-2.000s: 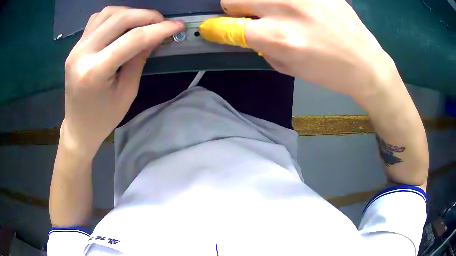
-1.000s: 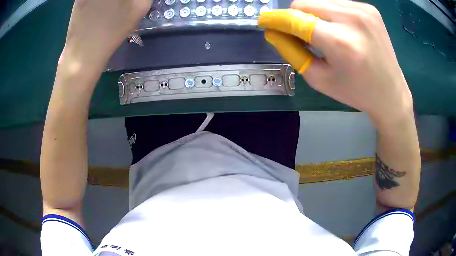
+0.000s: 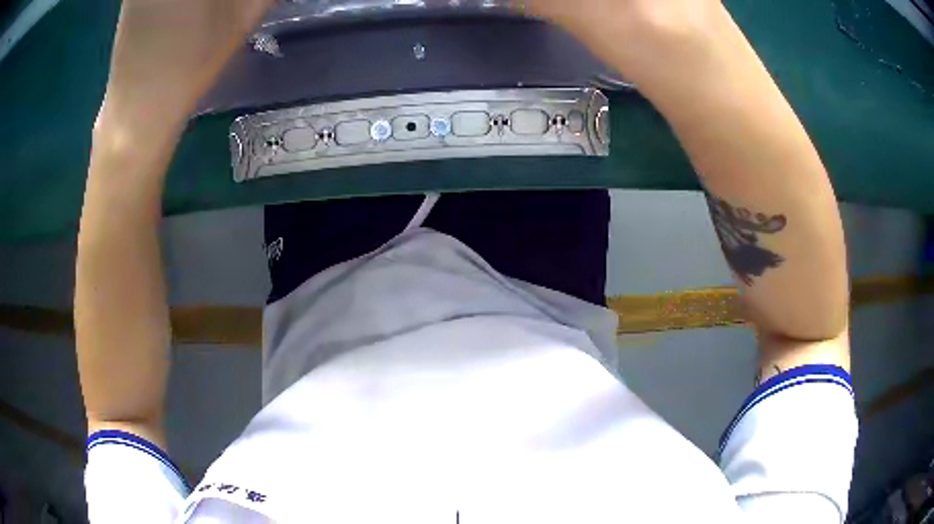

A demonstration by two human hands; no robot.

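Observation:
A silver-grey metal strip plate [image 3: 353, 134] lies flat at the bench's near edge. It has a row of oval recesses and a dark centre hole. Two small round inserts, one left of the hole [image 3: 381, 130] and one right of it [image 3: 440, 127], sit in the plate. Only the near rim of the clear parts tray [image 3: 410, 8] shows at the top edge. My left hand [image 3: 200, 20] is cut off by the top edge, fingers hidden. My right hand is out of the picture above; only its wrist and forearm show.
The dark grey work mat [image 3: 471, 56] lies between plate and tray, with a tiny shiny bit [image 3: 418, 50] and a patterned patch [image 3: 265, 44] on it. The green bench top [image 3: 809, 123] curves away on both sides. Below its edge are my lap and the yellow-lined floor.
Both hands have left the plate and moved forward, beyond the top edge. The whole plate with two inserts is now uncovered. Since one second ago, the view has shifted and less tray shows.

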